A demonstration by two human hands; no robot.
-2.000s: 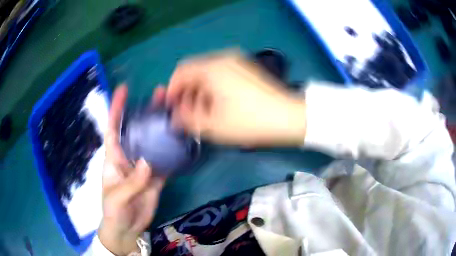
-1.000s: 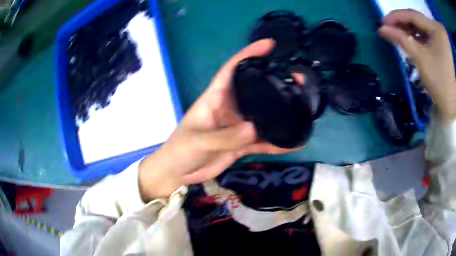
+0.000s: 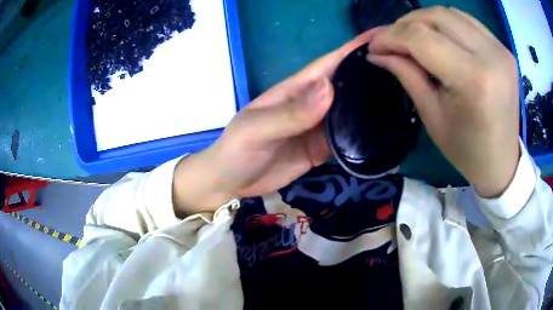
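My left hand (image 3: 276, 133) holds a glossy black round case (image 3: 370, 118) in front of my chest, with the thumb on its near left rim. The case is tilted, and light glints on its lower rim. My right hand (image 3: 452, 91) has its thumb and index finger pinched at the upper rim of the case. Whether a small part is between those fingertips is hidden. The left tray (image 3: 160, 158) has a blue rim and white bottom and holds a heap of tiny black pieces (image 3: 130, 39).
The right tray (image 3: 515, 36), with larger black pieces, is partly cut off by the right edge. Another black case (image 3: 379, 12) lies on the green work surface (image 3: 282, 36) beyond my hands. Red objects and striped tape are on the floor at lower left.
My right hand has come from the right tray to the upper rim of the case. My left hand still holds the case, now turned. The view has shifted, and the trays appear higher.
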